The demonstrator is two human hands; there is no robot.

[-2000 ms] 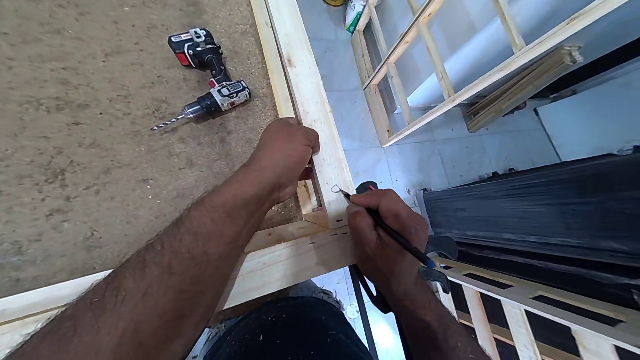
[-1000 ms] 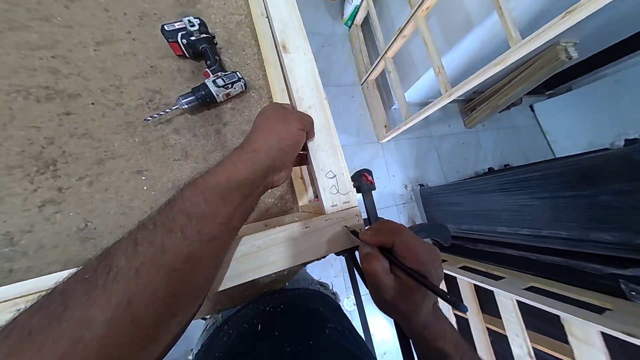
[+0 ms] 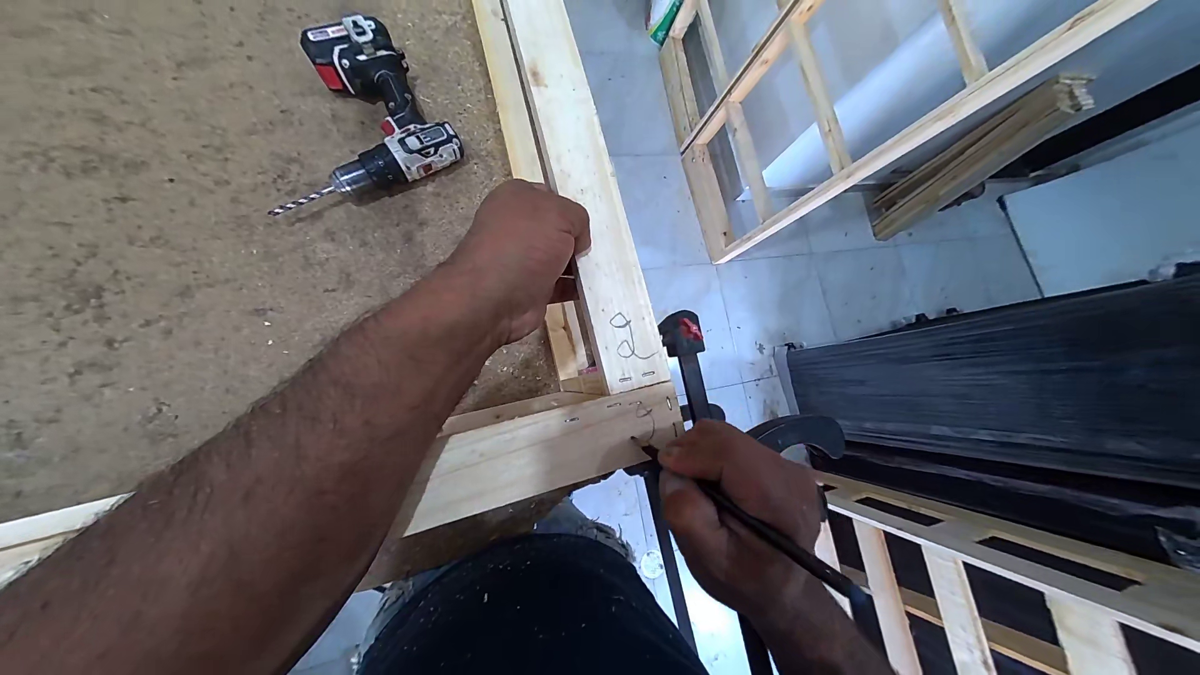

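My right hand (image 3: 745, 506) grips a dark pencil (image 3: 787, 544), its tip on the face of the near wooden rail (image 3: 534, 459), close to the frame's corner. Pencil marks and staples show on this rail and on the adjoining long wooden rail (image 3: 591, 187). My left hand (image 3: 530, 253) is closed around the inner side of the long rail, just up from the corner; its fingertips are partly hidden. A cordless drill (image 3: 398, 122) with a twist bit lies on the brown board (image 3: 234, 281) left of the long rail.
A black clamp (image 3: 689, 356) stands beside the corner. Wooden lattice frames (image 3: 825, 202) lean at the upper right, near bundled wood strips (image 3: 975, 159). Black film-wrapped goods (image 3: 1012, 366) and a slatted wooden frame (image 3: 937, 562) are at the right.
My right hand has moved from the long rail to the near rail, pencil still held. Curved marks now show on both rails. My left hand stays on the long rail.
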